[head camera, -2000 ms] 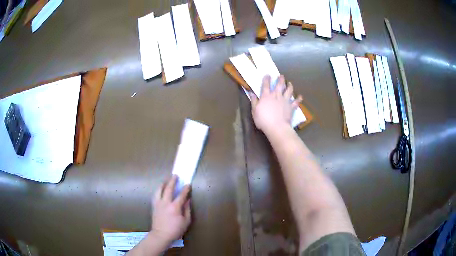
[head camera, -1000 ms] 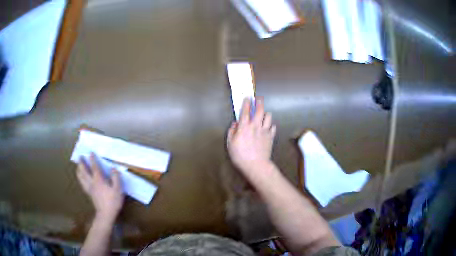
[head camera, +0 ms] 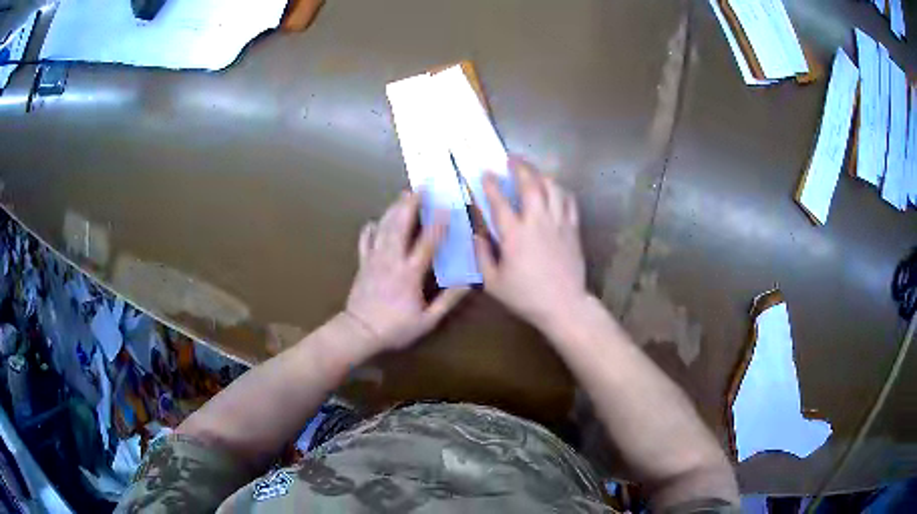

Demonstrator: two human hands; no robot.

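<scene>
Two white-topped strip bundles (head camera: 427, 125) with orange edges lie side by side on the brown table, close together in front of me and forming a narrow V gap. My left hand (head camera: 400, 266) grips the lower end of the left strip, thumb near its bottom edge. My right hand (head camera: 528, 231) is on the lower part of the right strip (head camera: 471, 115), fingers bent over it. The strips' lower parts are partly hidden by my fingers.
A shaped cut piece (head camera: 774, 387) lies at the right near the table edge. More strip bundles (head camera: 830, 136) lie at the upper right, with black scissor handles (head camera: 906, 284) below. The paper-topped lay (head camera: 151, 35) is at the upper left. Scraps (head camera: 121, 351) heap on the floor at left.
The view has turned left. My hands, apart before on separate strips, are now together. The strip under my right hand now lies beside the one at my left hand.
</scene>
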